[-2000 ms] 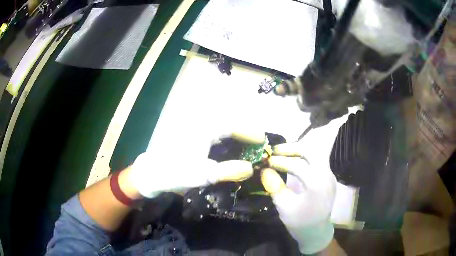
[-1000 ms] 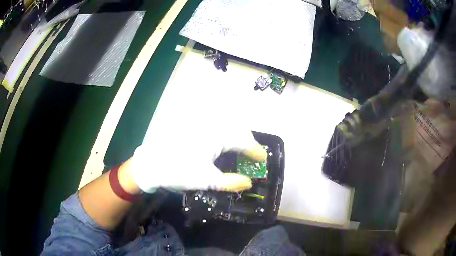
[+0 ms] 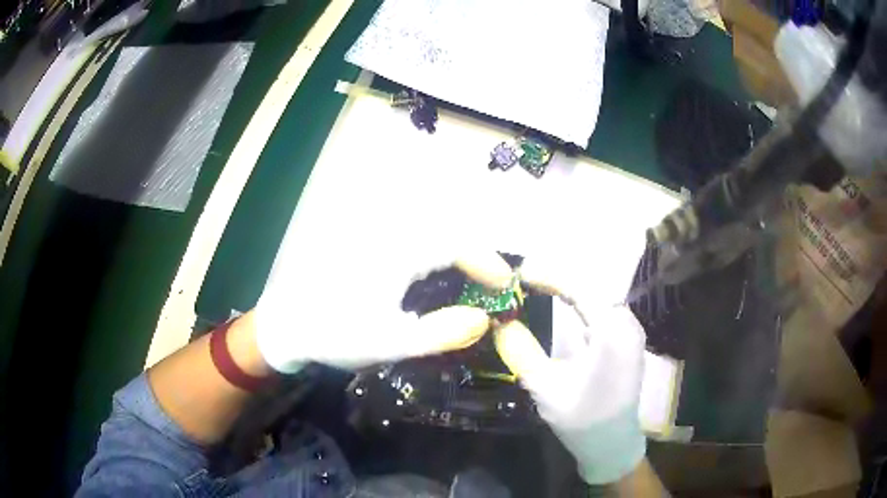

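A black housing (image 3: 457, 389) lies open on the white sheet in front of me, with shiny dots and a thin yellow wire in it. A small green circuit board (image 3: 489, 299) is over its upper part. My gloved left hand (image 3: 360, 316) grips the board's left side between thumb and fingers. My gloved right hand (image 3: 584, 374) has its fingertips at the board's right edge, pinching there. The fingers hide the board's edges and part of the housing.
A power screwdriver (image 3: 715, 214) hangs at the right over black ribbed covers (image 3: 664, 311). Small board assemblies (image 3: 532, 157) lie at the white sheet's far edge. A silvery foam sheet (image 3: 481, 63) lies beyond; another (image 3: 146, 126) is on the green belt. A brown paper sack (image 3: 836, 243) stands right.
My right hand, away from the housing one second ago, is back at the board. The screwdriver has swung away to the upper right. The foam sheet on the belt has shifted down and left in view.
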